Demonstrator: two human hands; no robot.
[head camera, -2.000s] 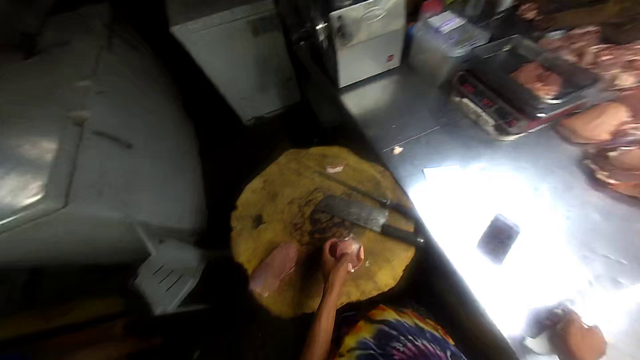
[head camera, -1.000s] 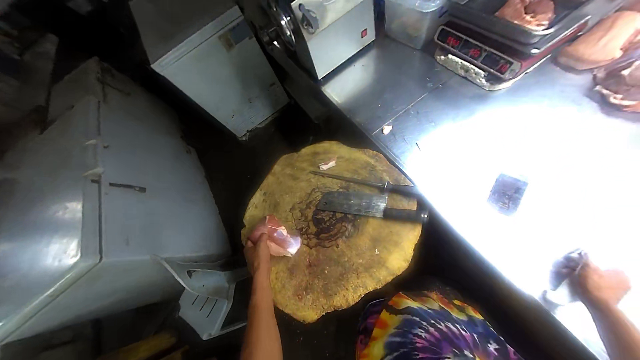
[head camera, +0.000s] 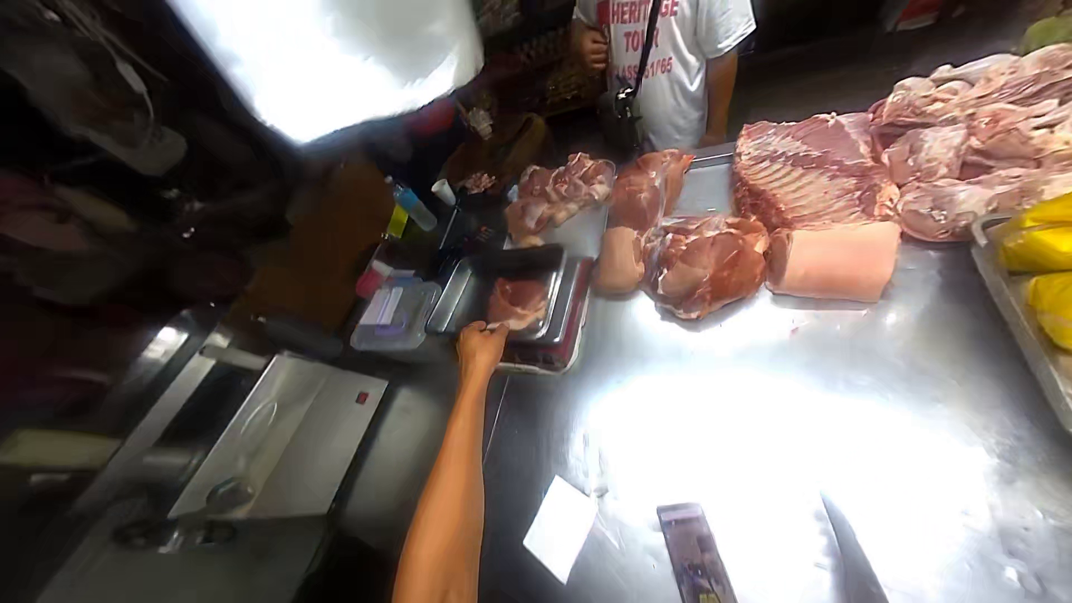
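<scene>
At the near rim of a metal tray (head camera: 465, 285) is my left hand (head camera: 483, 339). Its fingers are bent and touch the edge of a raw meat piece (head camera: 517, 303) lying in the tray; whether they grip it or only rest there cannot be told. The tray stands on a weighing scale with a red body (head camera: 578, 335). My right hand is out of view.
Left of the scale sits a clear plastic box (head camera: 410, 322). More raw meat (head camera: 708, 260), a rib slab (head camera: 812, 172) and a metal tray with yellow bags (head camera: 1017, 335) lie rightward. Nearer are white paper (head camera: 559, 528) and a phone (head camera: 695, 553). Across the counter stands a person (head camera: 670, 75).
The view has swung from the round chopping block to the counter. My left hand, which held meat over the block, is now at the scale's tray. My right hand has left the view.
</scene>
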